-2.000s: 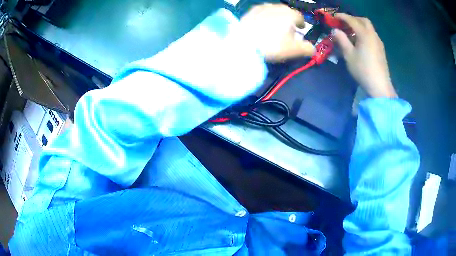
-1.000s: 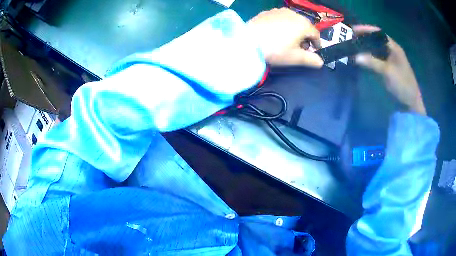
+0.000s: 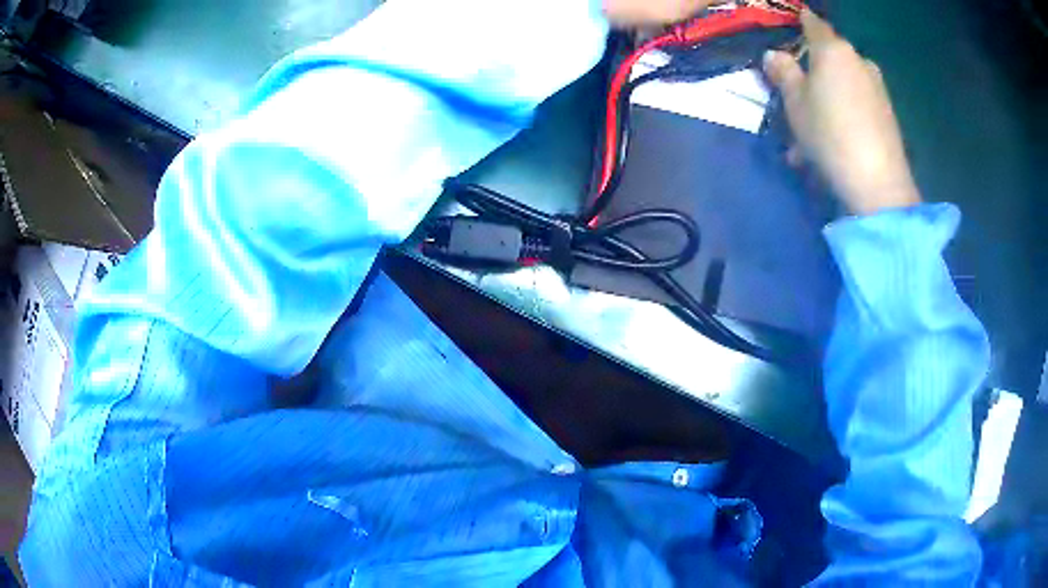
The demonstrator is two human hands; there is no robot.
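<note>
The dark inner tray point(image 3: 736, 190) lies on the bench, with a white booklet point(image 3: 713, 98) over its far part. A red clamp point(image 3: 736, 23) and a black clamp point(image 3: 730, 54) lie side by side over the booklet. My left hand point(image 3: 655, 10) is at the red clamp's near-left end, mostly cut off by the top edge. My right hand point(image 3: 848, 115) has thumb and fingers around the clamps' right end. The red and black lead point(image 3: 609, 149) runs down to a tied black loop point(image 3: 649, 239) across the tray's near edge. A black connector point(image 3: 488, 242) lies left of the loop.
An open brown carton point(image 3: 58, 172) with white printed boxes point(image 3: 40, 356) is below the bench at left. The bench's front edge point(image 3: 563, 339) runs diagonally before me. A white slip or card point(image 3: 994, 454) is at the right, beyond my right sleeve.
The dark piece in my right hand is gone from there; that hand has moved left to the clamps. The blue piece near my right sleeve no longer shows. The connector now shows beside the loop.
</note>
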